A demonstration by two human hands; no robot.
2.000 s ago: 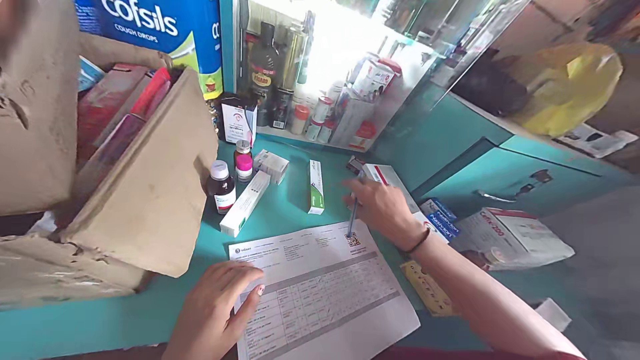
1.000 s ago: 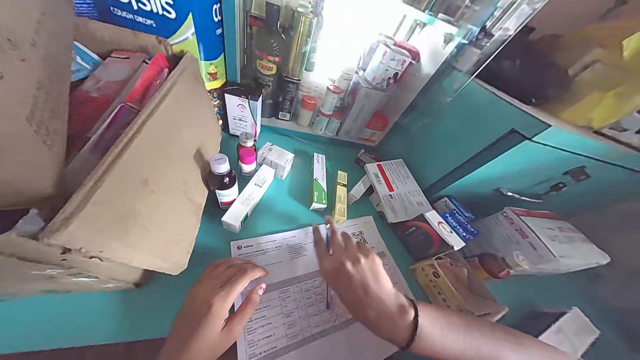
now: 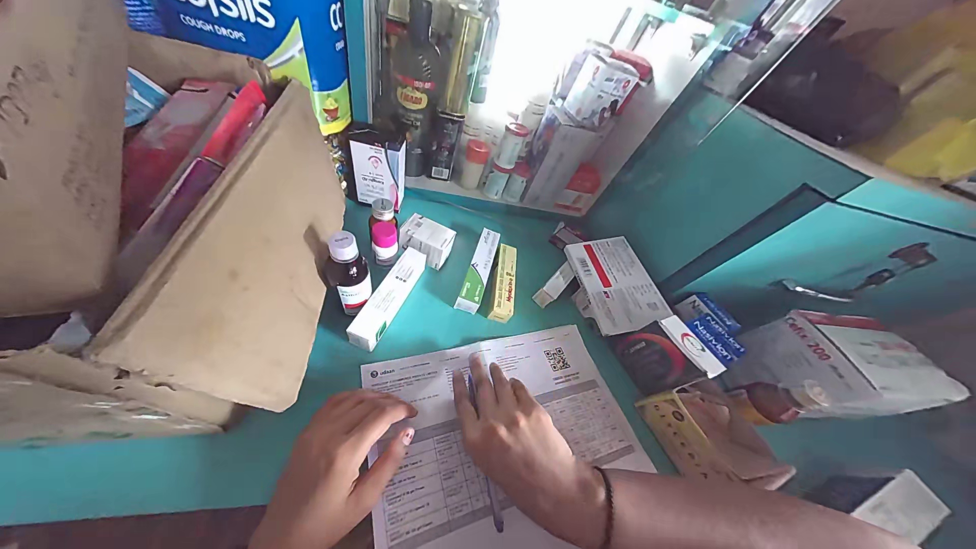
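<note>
A printed paper sheet (image 3: 602,404) with a table and a square code lies on the teal counter. My left hand (image 3: 343,457) rests on its left edge, fingers apart and holding nothing. Flat over the middle of the sheet is my right hand (image 3: 518,435), with a pen (image 3: 494,507) held under its fingers. Beyond the sheet's top edge lie a yellow medicine box (image 3: 502,284), a green and white box (image 3: 477,272) and a long white box (image 3: 387,299). A dark bottle with a white cap (image 3: 349,274) stands left of them, beside a pink-capped bottle (image 3: 385,242).
An open cardboard carton (image 3: 221,252) with packets stands at the left. Several medicine boxes (image 3: 621,282) and a large white box (image 3: 846,362) lie at the right. Behind are a lit glass cabinet (image 3: 488,183) with bottles and a teal drawer (image 3: 877,259).
My right hand has moved from near the sheet's top right to its middle. A yellow box, not visible two seconds ago, now lies beside the green and white box. My left hand stays on the sheet.
</note>
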